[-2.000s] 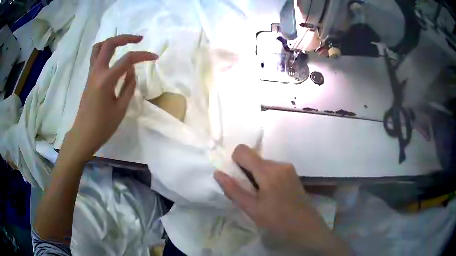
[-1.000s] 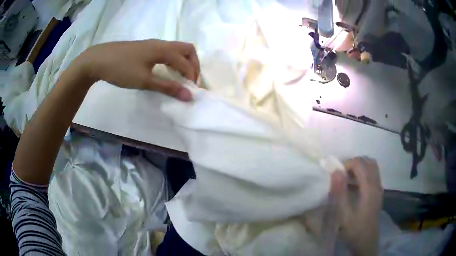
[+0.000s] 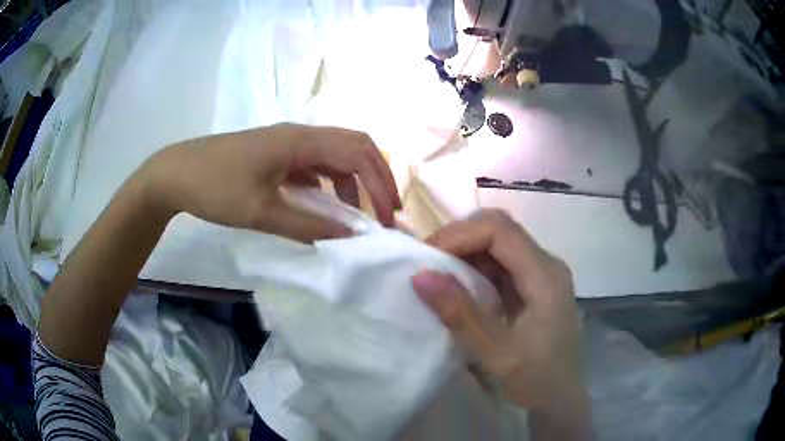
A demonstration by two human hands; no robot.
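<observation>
A white to cream garment piece [image 3: 344, 301] is bunched between my hands and hangs over the table's front edge. My left hand [image 3: 293, 185] pinches its upper edge between thumb and fingers. My right hand [image 3: 508, 301] grips the same edge close by, thumb on top of the cloth. Cream folds show behind the fingertips. The cloth hides part of both hands' fingers. The right hand is slightly blurred.
The lit presser foot [image 3: 472, 112] is beyond the hands, with a round black disc [image 3: 500, 125] to its right. Dark scissors [image 3: 650, 202] lie at the right. White cloth [image 3: 155, 112] covers the left of the table, and shiny cloth [image 3: 172, 370] hangs below.
My right hand first moved right with the cloth, then came back left beside my left hand. My left hand, open at first, took hold of the cloth. The cloth between them is now bunched.
</observation>
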